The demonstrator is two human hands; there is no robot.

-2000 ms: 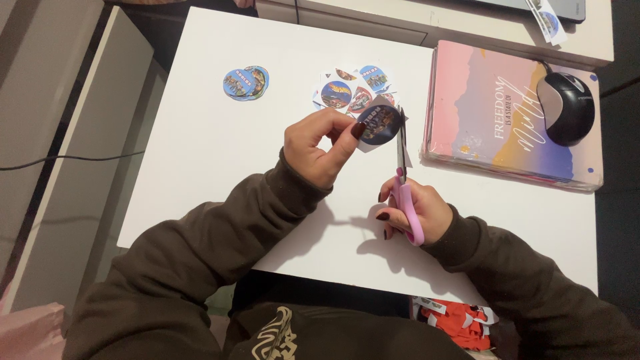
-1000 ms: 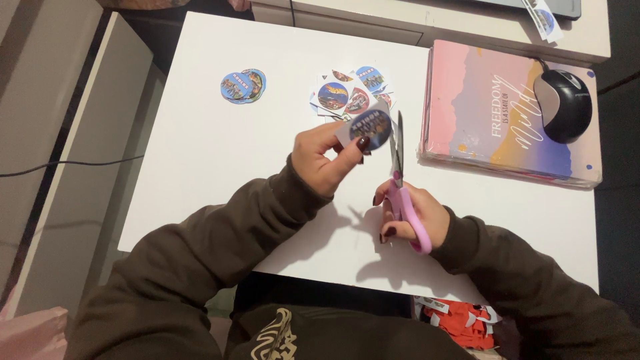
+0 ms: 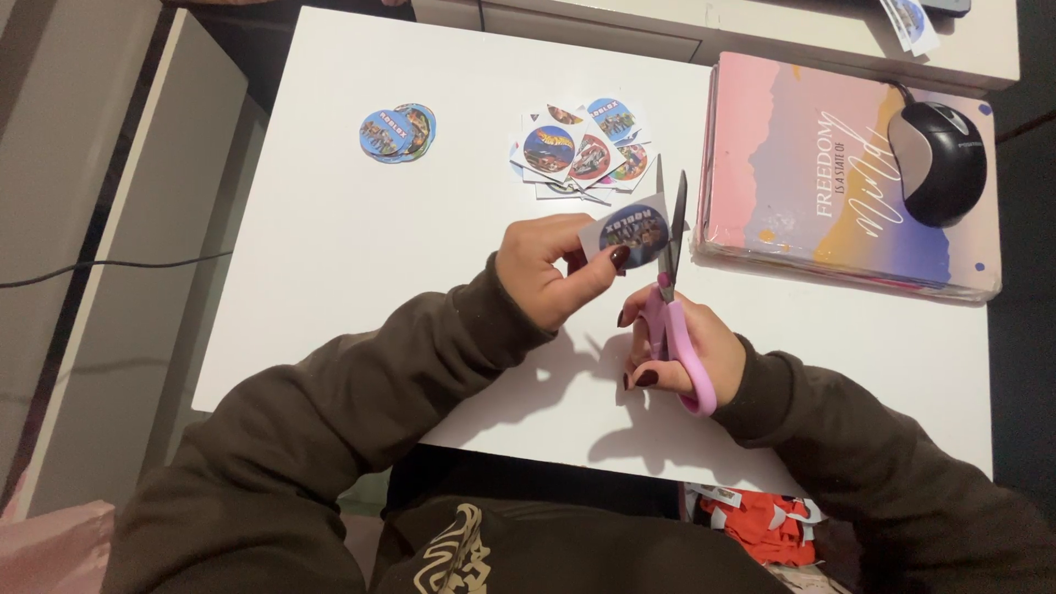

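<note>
My left hand [image 3: 557, 268] pinches a partly trimmed paper piece with a round printed picture [image 3: 634, 235] between thumb and fingers. In my right hand [image 3: 693, 351] are pink-handled scissors [image 3: 678, 330], their blades parted and pointing away from me, at the right edge of the paper piece. Beyond the hands lies a loose pile of uncut square paper pieces with round pictures [image 3: 549, 153]. Cut-out paper discs [image 3: 396, 134] sit in a small overlapping stack at the far left of the white table [image 3: 330, 272].
A thick notebook stack [image 3: 775, 165] in clear wrap lies at the right, a black and grey computer mouse [image 3: 949, 165] on top. Behind the table is a pale ledge [image 3: 792, 37] with paper strips [image 3: 910, 25]. Below the near edge are red material and white scraps [image 3: 763, 528].
The scissor blades, close together a second ago, are now spread apart at the paper's edge. The held paper piece has tilted and turned in my left hand.
</note>
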